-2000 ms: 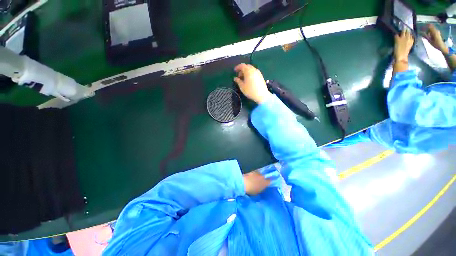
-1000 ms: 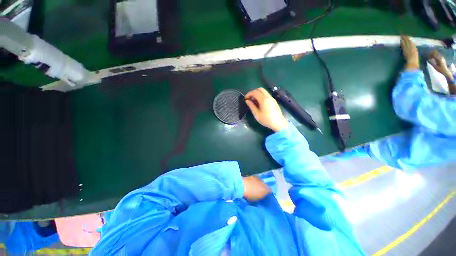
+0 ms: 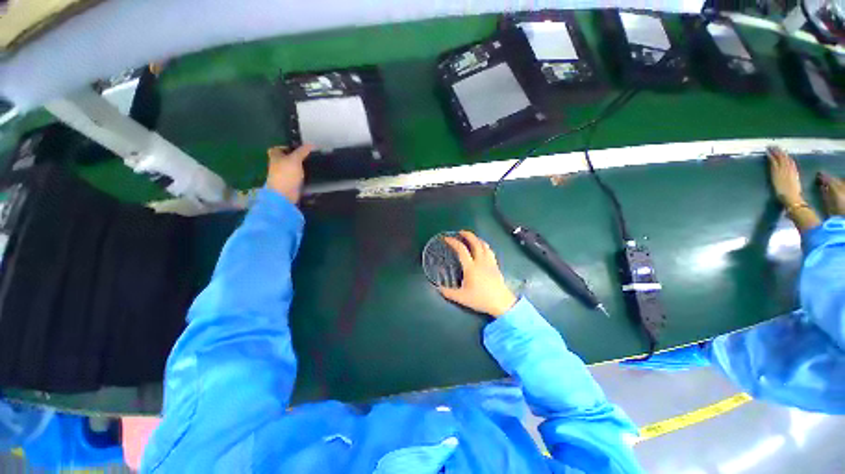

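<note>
My left hand (image 3: 289, 171) is at the near left corner of a black tablet unit (image 3: 335, 122) on the green conveyor, its fingers on the unit's edge. The unit is open, with a silver panel and a board strip at its far end. My right hand (image 3: 475, 278) is over the round screw dish (image 3: 441, 261), thumb and fingers on its mesh top and right side. Whether a screw is between the fingertips is too small to tell. The black electric screwdriver (image 3: 558, 268) lies on the mat right of my right hand, bit towards me.
More open units (image 3: 491, 95) lie on the conveyor beyond the worn white strip (image 3: 528, 170). A slim black box with a white band (image 3: 641, 285) lies right of the screwdriver. Ribbed black pile (image 3: 93, 287) and white pipe arm (image 3: 139, 148) at left. Another person's hands (image 3: 786, 176) at right.
My left hand has gone from near my body out to the unit on the conveyor. My right hand has moved further over the dish. The view has tilted up, showing more units.
</note>
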